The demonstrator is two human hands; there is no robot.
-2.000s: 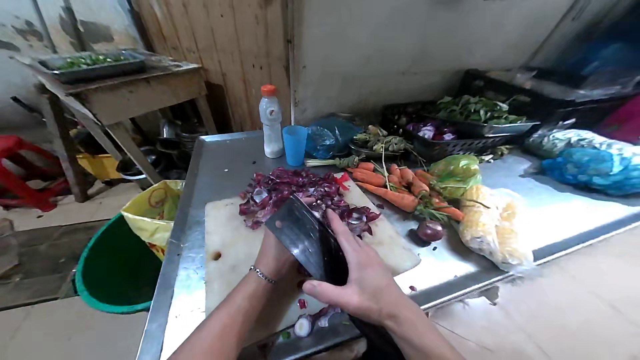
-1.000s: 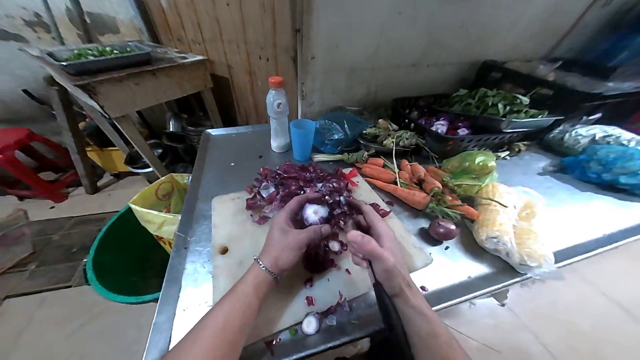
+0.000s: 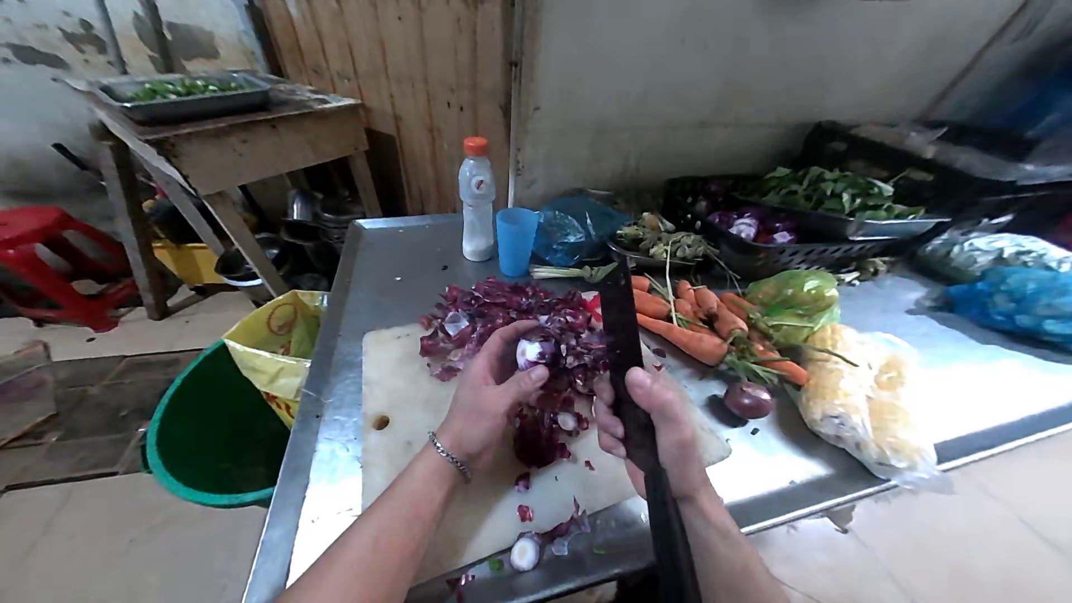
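My left hand (image 3: 494, 389) holds a partly peeled red onion (image 3: 536, 350) over the white cutting board (image 3: 410, 469). In my right hand (image 3: 662, 427) is a dark-handled knife (image 3: 618, 327), its broad blade upright and pointing away from me. Red onion skins (image 3: 490, 314) lie heaped on the back of the board, with more scraps below my hands. A cut onion piece (image 3: 525, 554) rests at the table's front edge. To the right of the board sits a whole red onion (image 3: 749, 400).
Carrots (image 3: 695, 335), a green plastic bag (image 3: 796, 306) and bagged yellow food (image 3: 871, 402) lie at right. Behind stand a bottle (image 3: 477, 201), a blue cup (image 3: 517, 241) and a black crate (image 3: 804, 251). A green tub (image 3: 218, 427) with a yellow bag (image 3: 280, 343) is left of the metal table (image 3: 335, 276).
The knife blade, angled across my left hand two seconds ago and hanging low one second ago, now stands upright. The onion in my left hand, hidden at first, is visible.
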